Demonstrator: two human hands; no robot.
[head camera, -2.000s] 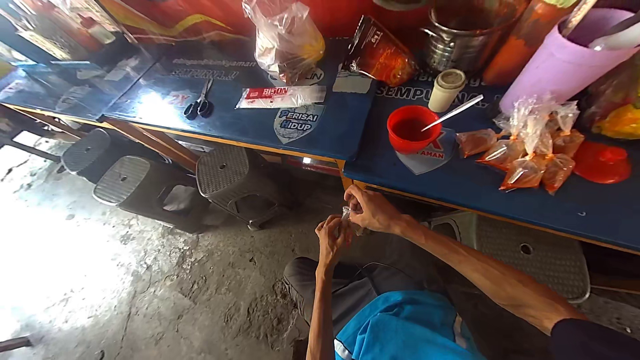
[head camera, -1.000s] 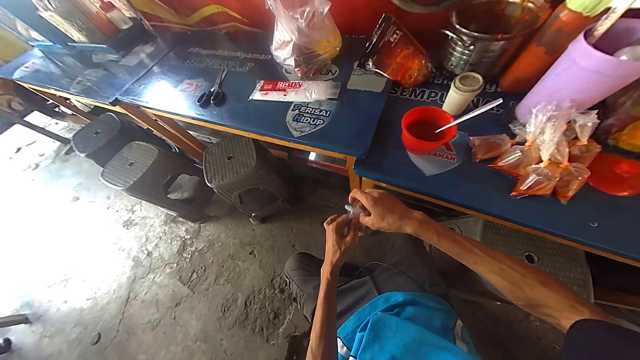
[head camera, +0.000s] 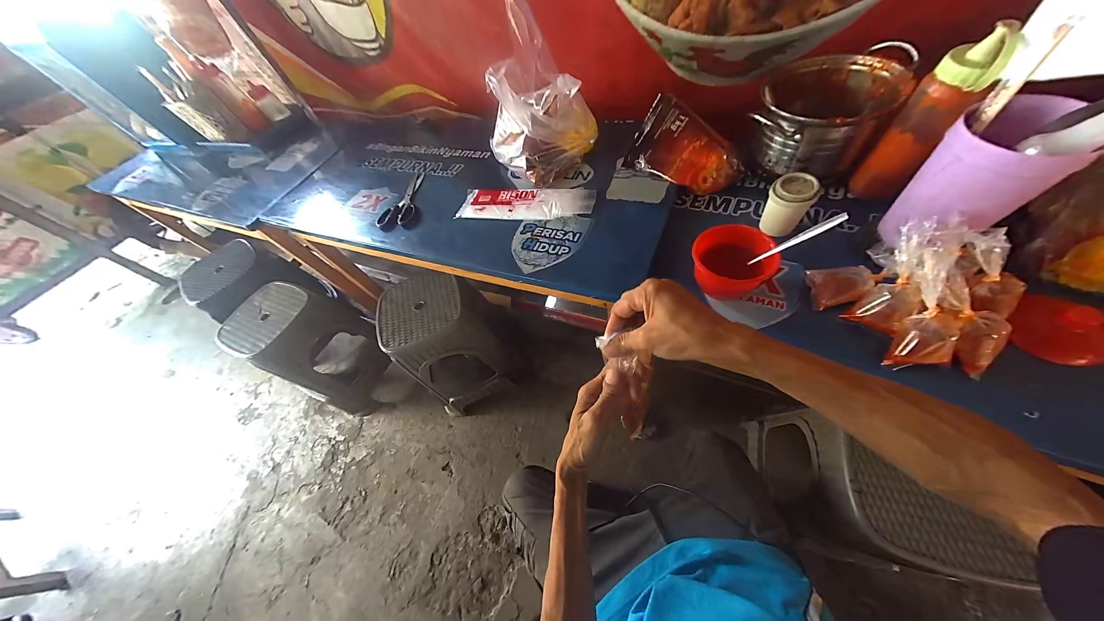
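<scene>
Between my hands, in front of the table edge, hangs a small clear plastic bag of red sauce (head camera: 635, 401). My left hand (head camera: 595, 418) pinches it below its neck, and my right hand (head camera: 651, 323) grips its top just above. On the table, a red plastic bowl (head camera: 711, 280) holds dark red sauce and a white spoon (head camera: 802, 236). To its right lie several tied bags of red sauce (head camera: 927, 332), beside a red lid (head camera: 1059, 329). A pack of plastic bags (head camera: 526, 203) and black scissors (head camera: 403, 207) lie further left.
Behind the bowl stand a lidded cup (head camera: 790, 204), a metal pot (head camera: 828, 112), a sauce bottle (head camera: 936, 112) and a purple container (head camera: 975, 177) with utensils. A filled plastic bag (head camera: 543, 129) and a printed packet (head camera: 686, 147) sit at the back. Plastic stools (head camera: 431, 319) line the table's front.
The bag's sauce-filled lower part now shows below my hands; earlier only a bit of clear plastic was visible between them. My hands remain close together in front of the table.
</scene>
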